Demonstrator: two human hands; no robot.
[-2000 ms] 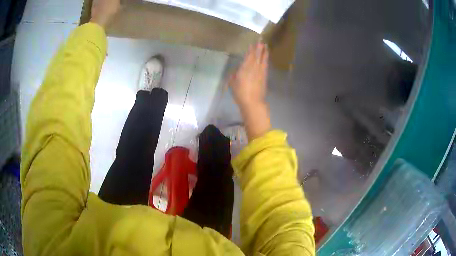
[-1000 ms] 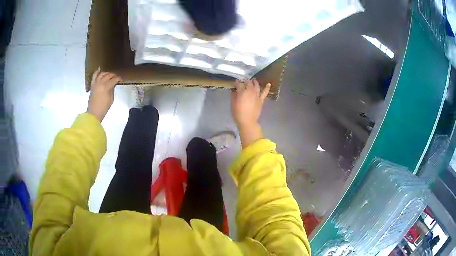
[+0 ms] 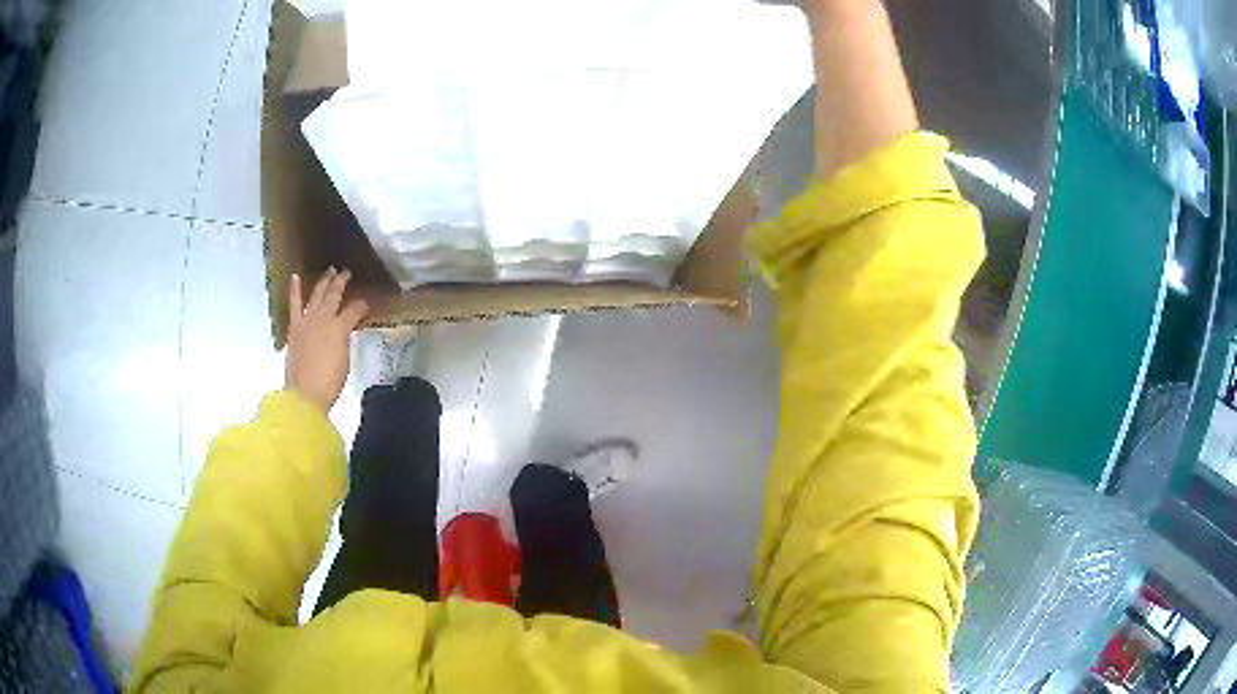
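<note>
An open cardboard carton point(image 3: 543, 307) stands in front of me at the top of the view. A thick bundle of stacked white trays or pieces point(image 3: 543, 163) lies in it, with projecting edges towards me. My left hand point(image 3: 320, 339) rests with spread fingers on the carton's near left corner and holds no loose thing. My right hand is cut off by the top edge; only the wrist and forearm show, beyond the bundle's right side, so its grip is hidden.
A green-topped bench point(image 3: 1085, 298) runs down the right side. Stacked clear blister trays point(image 3: 1045, 569) lie at its near end. A red stool point(image 3: 478, 559) stands between my legs on the pale tiled floor. A blue thing point(image 3: 71, 626) is at the lower left.
My right hand has left the carton's near edge and reached forward, out of the top. A thick white bundle now shows where a pocketed sheet was. The dark shape over it is gone.
</note>
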